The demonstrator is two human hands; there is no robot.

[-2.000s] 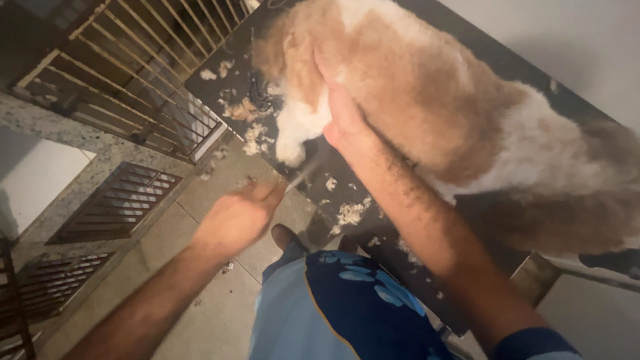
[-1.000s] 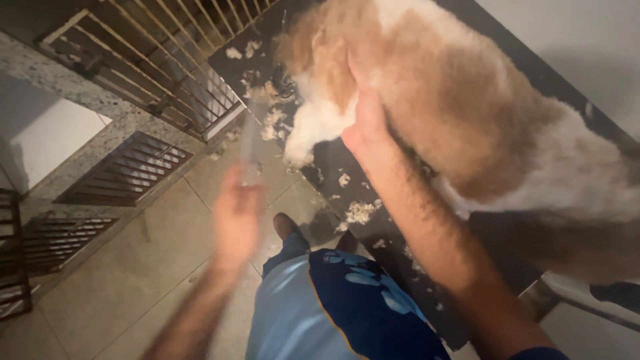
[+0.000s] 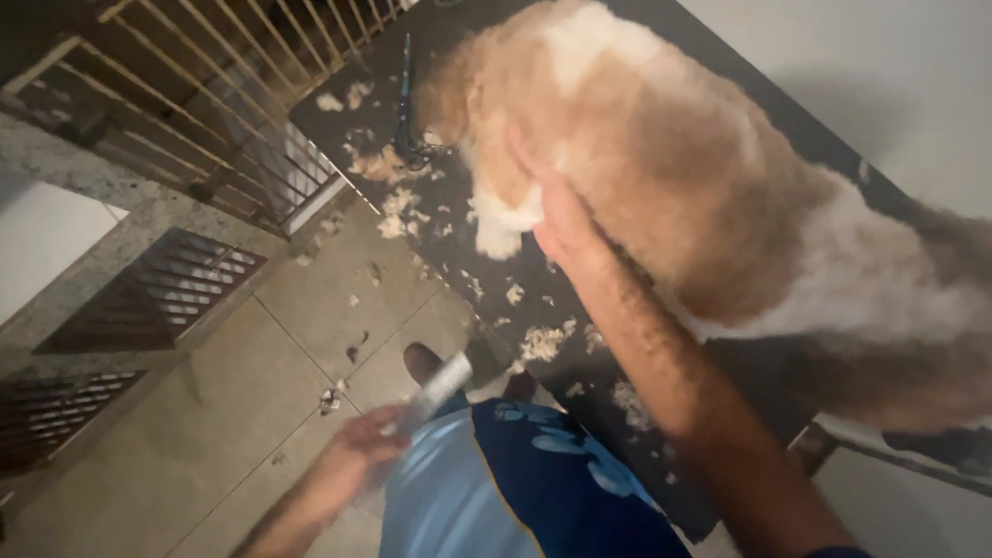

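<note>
A tan and white long-haired dog (image 3: 659, 155) stands on a black grooming table (image 3: 744, 46), its head toward the far left end. My right hand (image 3: 550, 201) rests against its front leg and chest, with the fingers partly in the fur; how firmly it holds is hidden. Low at the left, off the table, my left hand (image 3: 372, 442) grips a blurred metal comb (image 3: 446, 384), which points up and right over my apron. The dog's white front paw (image 3: 500, 232) rests near the table's edge. Scissors (image 3: 404, 101) with a bluish blade lie beside the dog's head.
Clumps of cut fur (image 3: 542, 343) are scattered on the table and the tiled floor (image 3: 232, 387). A barred metal gate (image 3: 217, 85) and a stone-framed ledge with slatted vents (image 3: 155, 291) stand at the left. A pale wall (image 3: 876, 85) borders the table's far side.
My left hand, with the comb, has moved away from the table's edge by the dog's head, down toward my apron. My right hand stays at the dog's front leg.
</note>
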